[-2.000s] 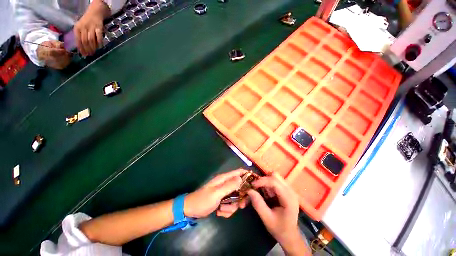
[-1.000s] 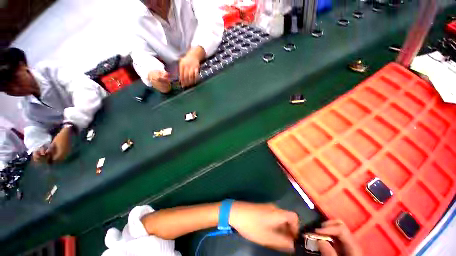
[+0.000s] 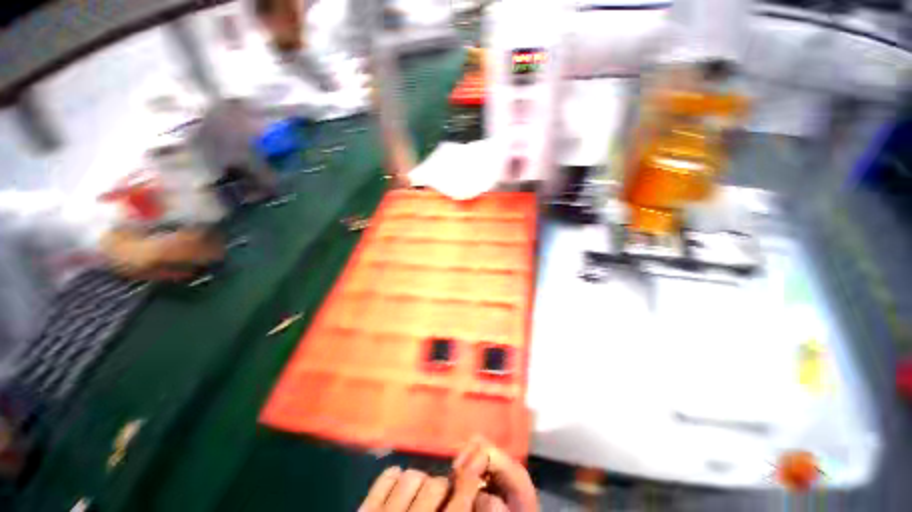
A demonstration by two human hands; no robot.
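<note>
The view is blurred. My left hand (image 3: 405, 491) and my right hand (image 3: 505, 482) are close together at the bottom edge, both partly cut off, fingers curled. A small gold-and-dark bit of a watch module (image 3: 486, 482) shows at the right hand's fingertips; most of it is hidden. Whether the left fingers also grip it cannot be told. Just beyond lies the red-orange tray (image 3: 345, 391). Two dark-faced watch modules, one on the left (image 3: 439, 352) and one on the right (image 3: 494, 360), sit side by side in its near pockets.
A dark green conveyor (image 3: 215, 350) with small blurred parts runs on the left. A coworker's arm (image 3: 165, 252) is beyond it. White paper (image 3: 460, 170) lies at the tray's far end. On the right are a white press table (image 3: 640, 350), a gold-orange press cylinder (image 3: 675, 165) and an orange-red knob (image 3: 799, 469).
The view has swung right, bringing the press and its table into sight. My hands now show together at the bottom edge, the blue wrist strap out of view. The two tray modules remain in place.
</note>
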